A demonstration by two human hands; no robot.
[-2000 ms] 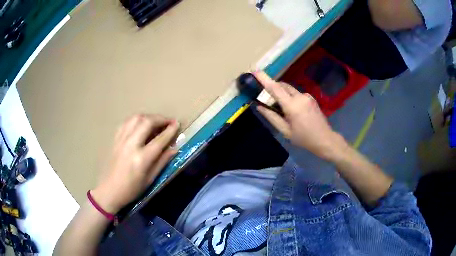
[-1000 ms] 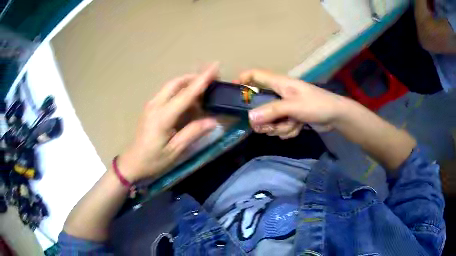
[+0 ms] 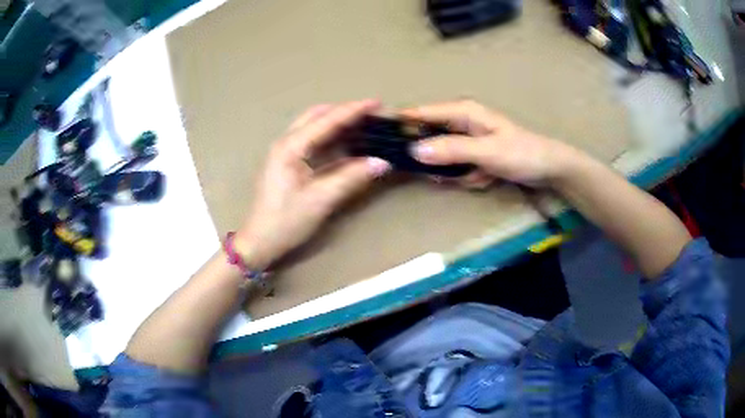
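A black elongated housing [image 3: 390,145] is held between my two hands over the cardboard sheet [image 3: 392,65]. It is blurred, and its inside cannot be made out. My left hand [image 3: 302,180] has its fingers and thumb around the housing's left end. My right hand [image 3: 498,147] grips the right end, thumb on the near side and fingers on the far side. A thin dark lead [image 3: 543,206] hangs below my right wrist toward the bench edge.
A tangled pile of unassembled units [image 3: 78,220] lies on the white surface at left. A dark ribbed block of covers [image 3: 472,15] stands at the back. More units with leads [image 3: 645,33] lie at the far right. The teal bench edge [image 3: 392,304] runs along the front.
Both hands have come together on the housing, which was in my right hand alone at first. The view has shifted, so the left pile and the back right units now show more.
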